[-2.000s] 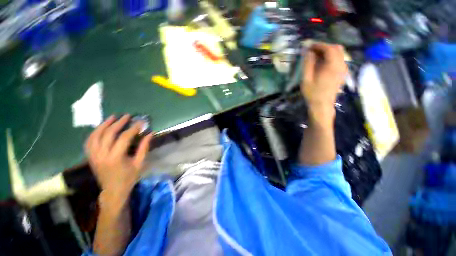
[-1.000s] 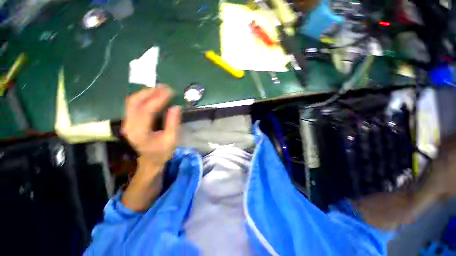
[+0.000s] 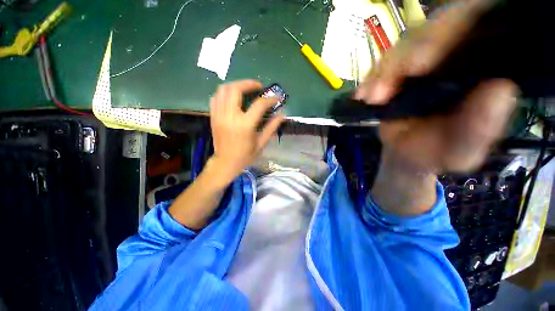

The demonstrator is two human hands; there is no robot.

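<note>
A small dark device housing (image 3: pixel 275 95) with a shiny face is at the front edge of the green bench. My left hand (image 3: pixel 240 124) is around it, with thumb and fingers at its near and left sides. My right hand (image 3: pixel 426 121) is large and blurred close to the camera, and holds a bulky black handheld object (image 3: pixel 408 100) whose narrow end points left towards the housing. The object's rear part runs out to the upper right and hides that part of the bench.
A yellow-handled screwdriver (image 3: pixel 322 65), a torn white piece (image 3: pixel 219 51) and a thin pale wire (image 3: pixel 159 51) lie on the green bench (image 3: pixel 146 91). A red-handled item (image 3: pixel 378 32) lies on paper. Black trays (image 3: pixel 42 200) stand left, more (image 3: pixel 471 225) right.
The view has shifted left. My right hand has come in from the right, now with the black object in it. My left hand has moved onto the housing, which lay free a second ago.
</note>
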